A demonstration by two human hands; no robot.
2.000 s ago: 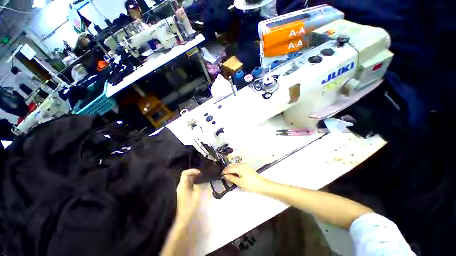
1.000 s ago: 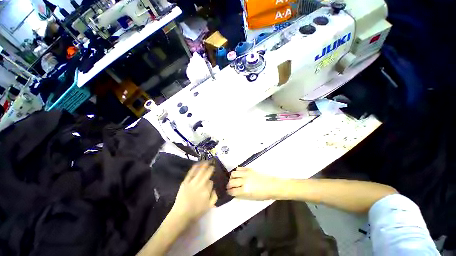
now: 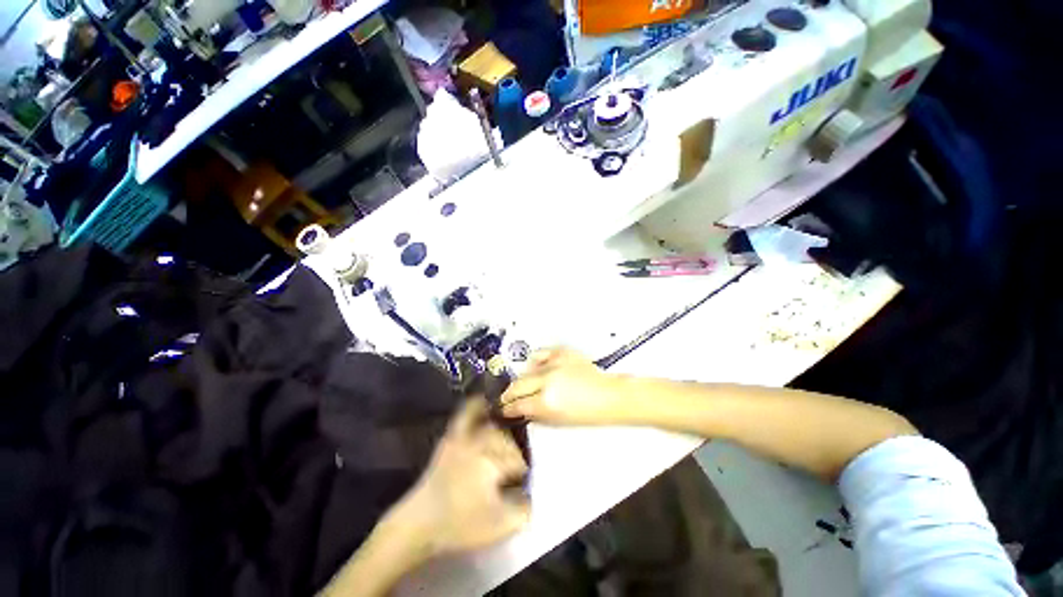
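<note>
The dark garment piece (image 3: 373,402) runs from the large dark heap at left to the presser foot and needle (image 3: 472,350) of the white industrial sewing machine (image 3: 525,222). My right hand (image 3: 560,390) pinches the cloth's edge just right of the presser foot. My left hand (image 3: 470,484) is blurred and lies over the cloth in front of the needle, fingers bent toward it; its grip is unclear. The hands and cloth hide the needle plate.
Pink-red thread snips (image 3: 667,267) lie on the bed behind my right hand, with a white scrap (image 3: 787,244) to their right. Blue thread cones (image 3: 562,84) and an orange box (image 3: 635,14) stand behind the machine. A teal basket (image 3: 105,210) is at far left.
My right hand has moved up closer to the presser foot. My left hand has shifted down from the foot. The view has tilted and moved nearer the machine since the first frame.
</note>
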